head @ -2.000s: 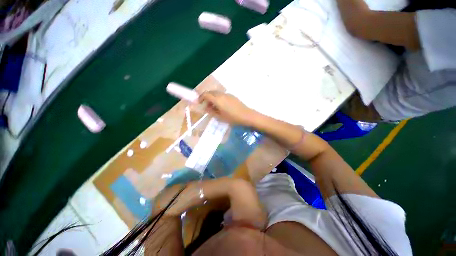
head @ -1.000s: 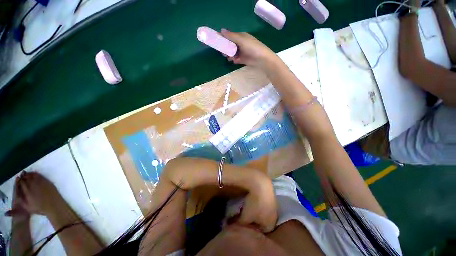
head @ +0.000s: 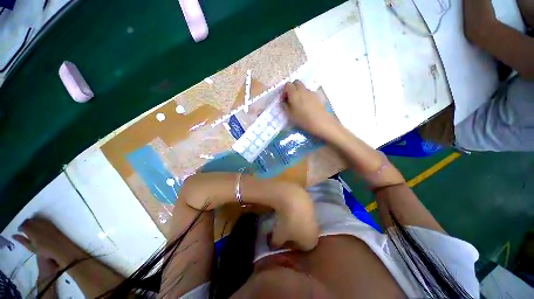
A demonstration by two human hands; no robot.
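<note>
A white sticker strip (head: 257,136) with rows of small round pieces lies slantwise on the tan and blue work board (head: 193,125). The fingertips of my right hand (head: 300,106) are together at the strip's far right end; whether they pinch anything is hidden. My left hand (head: 297,225) is bent in against my chest, with its fingers mostly hidden. One pink device (head: 194,21) lies on the green conveyor belt (head: 140,55) at the top. Another pink device (head: 75,82) lies on the belt further left.
A dark blue label (head: 236,126), thin white tape lines (head: 247,90) and round white stickers (head: 180,109) are on the board. Another person's hands (head: 44,239) rest on the white bench (head: 102,193) at the left. Another person's arm (head: 497,47) is at the upper right.
My right hand has let go of the pink device over the belt and come back to the strip. My left hand stays near my chest. The view has shifted.
</note>
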